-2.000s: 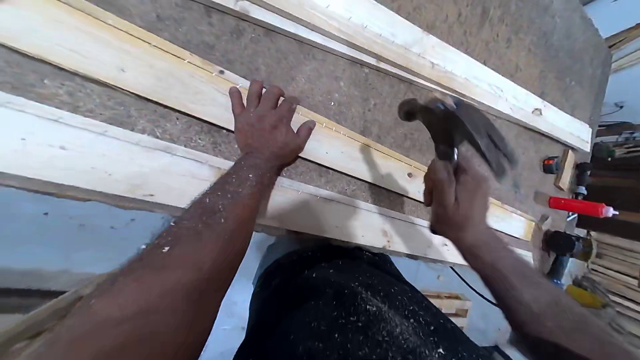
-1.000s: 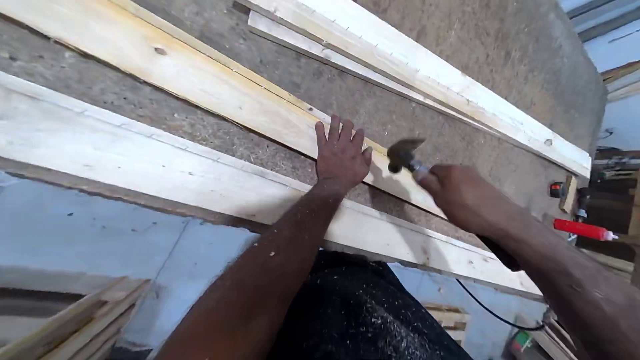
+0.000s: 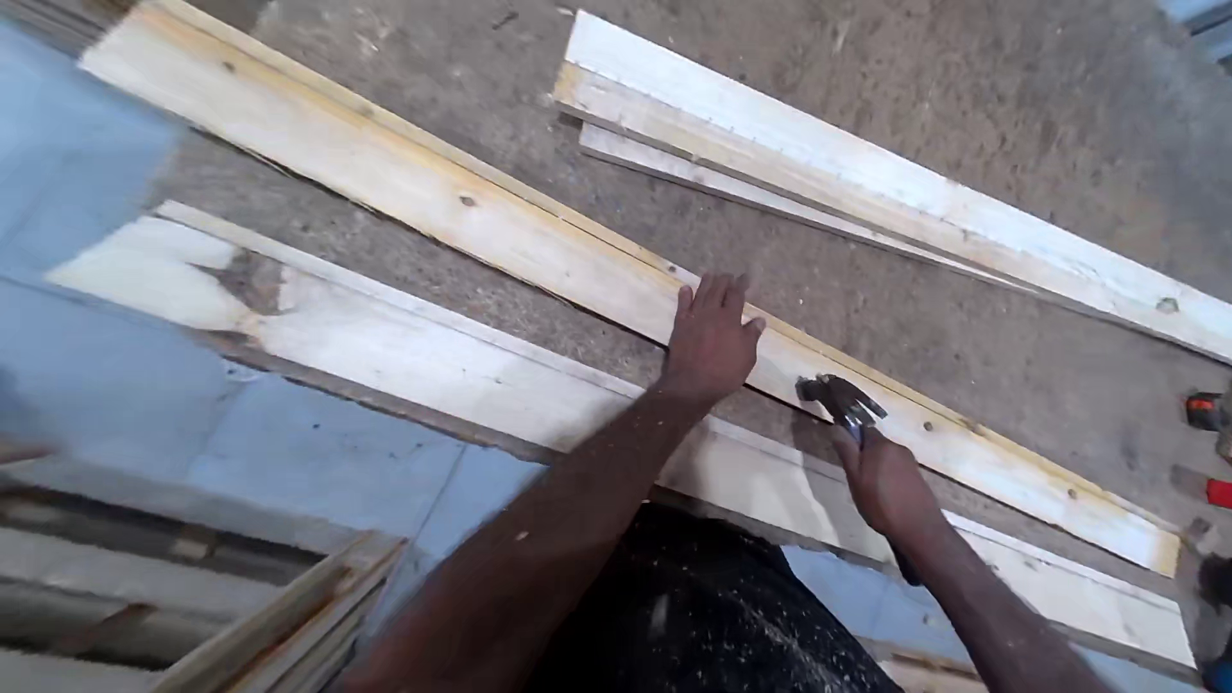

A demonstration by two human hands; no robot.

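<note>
My left hand (image 3: 712, 337) lies flat with its fingers apart on the middle wooden board (image 3: 385, 178), across the board's width. Close to its right, my right hand (image 3: 890, 476) grips a claw hammer (image 3: 845, 399) near the head, and the rest of the handle shows below my fist. The hammer's head is over the lower edge of the same board; whether it touches the wood I cannot tell. A narrow strip runs along the board's far edge. Nearer to me lies a second pale board (image 3: 404, 337) with a dark, broken-looking knot near its left end.
Beyond the middle board, more boards (image 3: 866, 183) lie stacked at an angle on the worn brown worktop (image 3: 1039, 87). A red object (image 3: 1219, 493) and a black-and-orange tool part (image 3: 1203, 411) are at the right edge. Lumber (image 3: 289, 616) stands below at lower left.
The hammer, raised and blurred two seconds ago, is now low over the middle board. My left hand has shifted right along that board. The view has moved left, showing the boards' left ends.
</note>
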